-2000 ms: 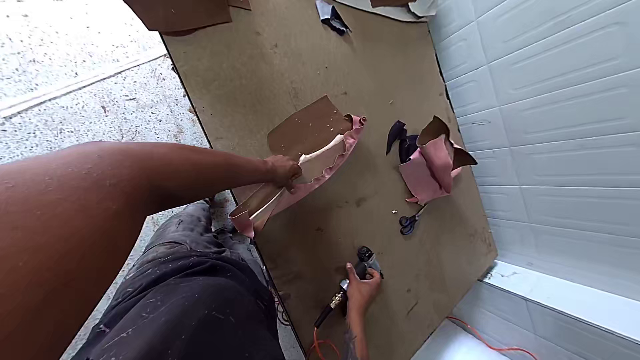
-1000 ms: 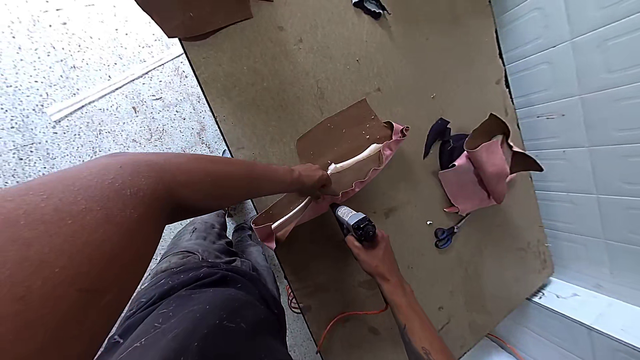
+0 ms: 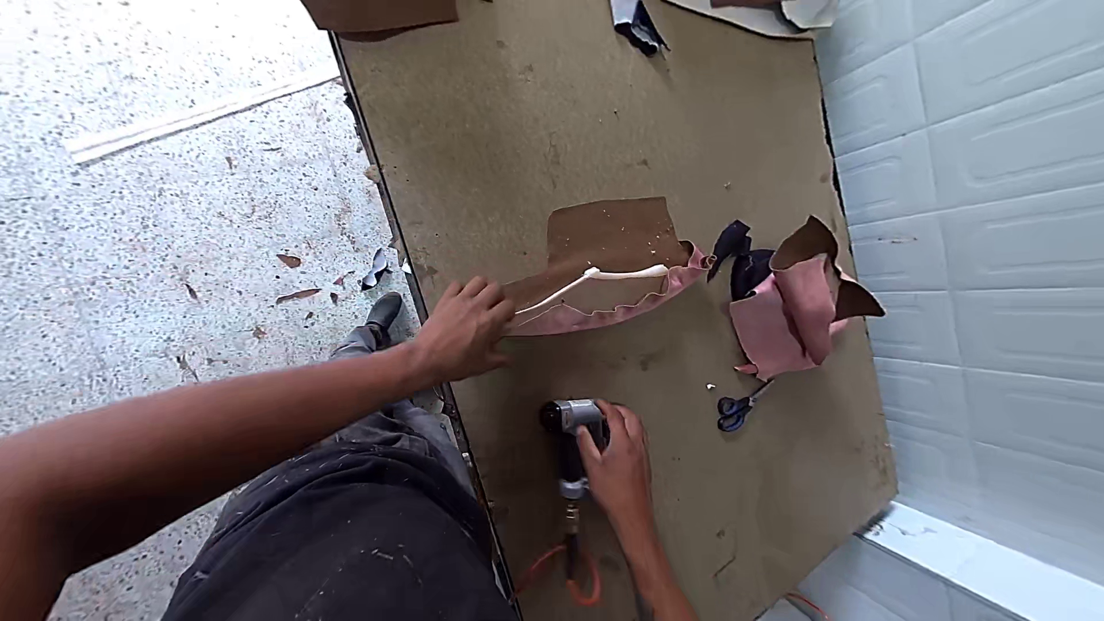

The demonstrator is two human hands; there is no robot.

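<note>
My left hand point(image 3: 467, 332) rests on the left end of a brown and pink leather piece point(image 3: 608, 233), fingers spread over its edge. A white cord or strip point(image 3: 634, 273) runs along the piece, and its pink edge is folded up and wavy. Below it, my right hand point(image 3: 619, 453) touches the head of a pneumatic stapler or similar air tool point(image 3: 580, 416), which lies on the table with its orange hose point(image 3: 586, 591) attached. Whether the fingers of my right hand still grip the tool is unclear.
Blue-handled scissors point(image 3: 733, 412) lie at the right, beside crumpled pink and brown leather point(image 3: 798, 315) and dark scraps point(image 3: 731, 246). More brown material point(image 3: 392, 15) is at the table's top left. A tiled wall point(image 3: 992, 259) borders the right side.
The air tool, held against the leather's pink edge one second ago, is now lower on the table, away from the leather. My left hand has moved to the leather's left end.
</note>
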